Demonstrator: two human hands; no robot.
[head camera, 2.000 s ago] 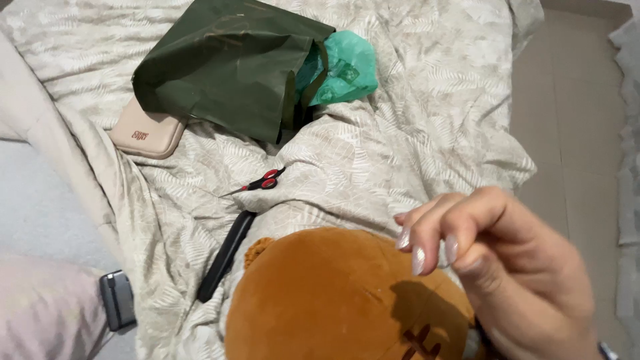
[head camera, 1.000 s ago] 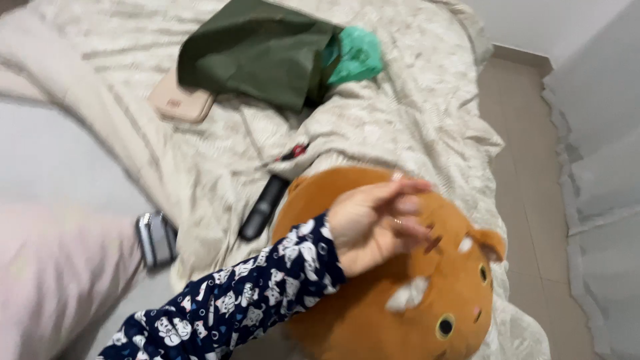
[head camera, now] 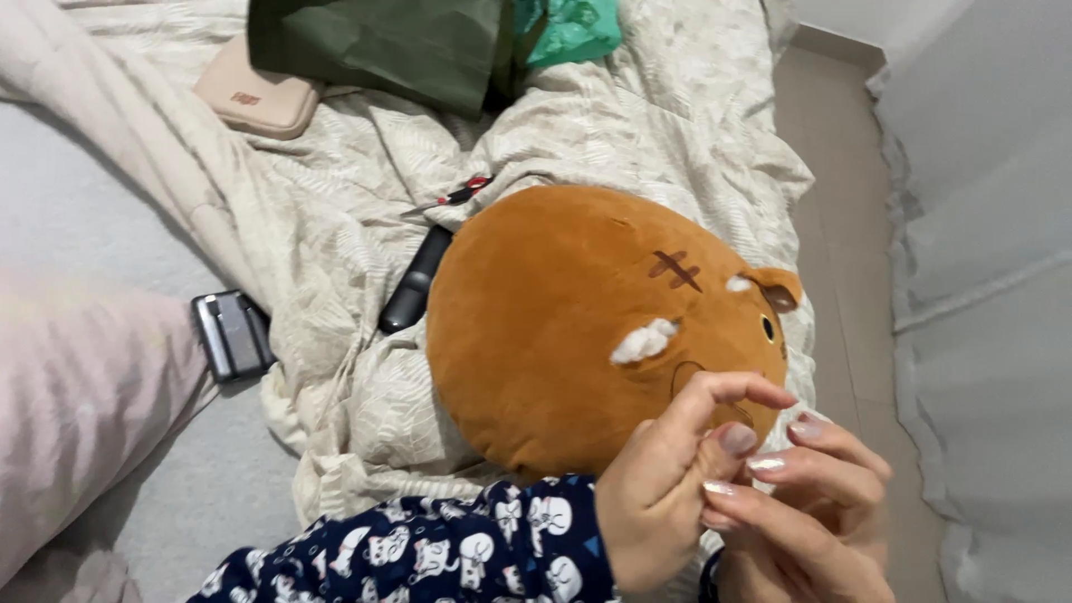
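A round orange plush toy [head camera: 536, 327] lies on the rumpled bedding. White stuffing [head camera: 645, 341] shows at two spots on it, near a brown stitched mark [head camera: 674, 270] and an ear. My left hand [head camera: 670, 477], in a dark sleeve with a cat print, is over the toy's lower right edge. Beside it, my right hand [head camera: 808, 511] has its fingertips against or very near the left thumb. A thin dark thread-like loop [head camera: 687, 366] curves by the left hand. Whether anything is pinched between the fingers cannot be made out. Red-and-black scissors [head camera: 461, 194] rest behind the toy.
A black cylindrical case or device [head camera: 410, 285] is left of the toy, and a dark rectangular device [head camera: 233, 335] is farther left. A beige zip case [head camera: 255, 92], a dark green bag [head camera: 385, 50] and green plastic [head camera: 578, 29] are at the back. A pale curtain [head camera: 988, 293] hangs at right.
One second ago my left hand was above the middle of the toy, and my right hand was out of view. Now both are together at its lower right.
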